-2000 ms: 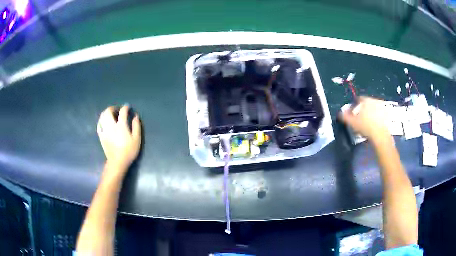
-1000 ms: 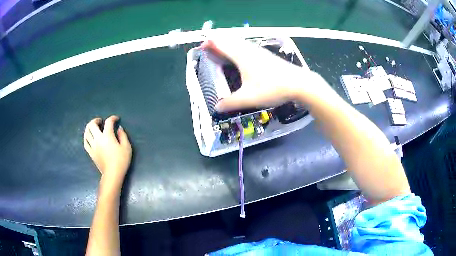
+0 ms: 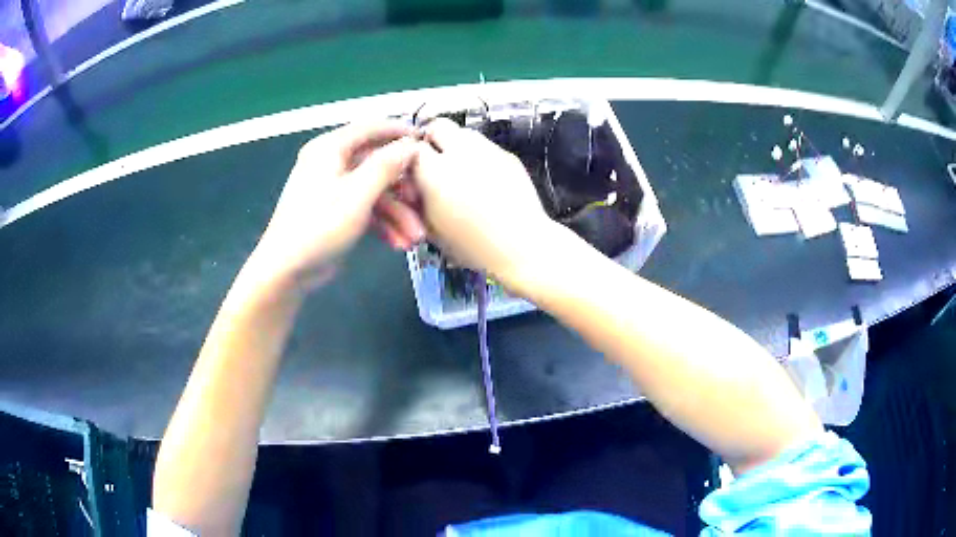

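A white appliance housing (image 3: 648, 223) with a black inside lies on the dark mat in front of me. My left hand (image 3: 341, 194) and my right hand (image 3: 461, 189) meet over its left side, fingertips together. Whatever lies between the fingers is hidden, so I cannot tell if they hold something. The hands cover the housing's left part. A pale purple ribbon cable (image 3: 486, 367) hangs from the housing's near side over the mat's front edge.
Several silver-grey heatsink modules (image 3: 767, 206) with thin leads and small white plugs lie on the mat at the right. A translucent pouch (image 3: 835, 378) hangs at the front right edge. A white line (image 3: 252, 131) runs behind the housing.
My left hand has risen from the mat to the housing's left side and met my right hand. My right hand, earlier spread over a ribbed grey part there, has drawn its fingers together.
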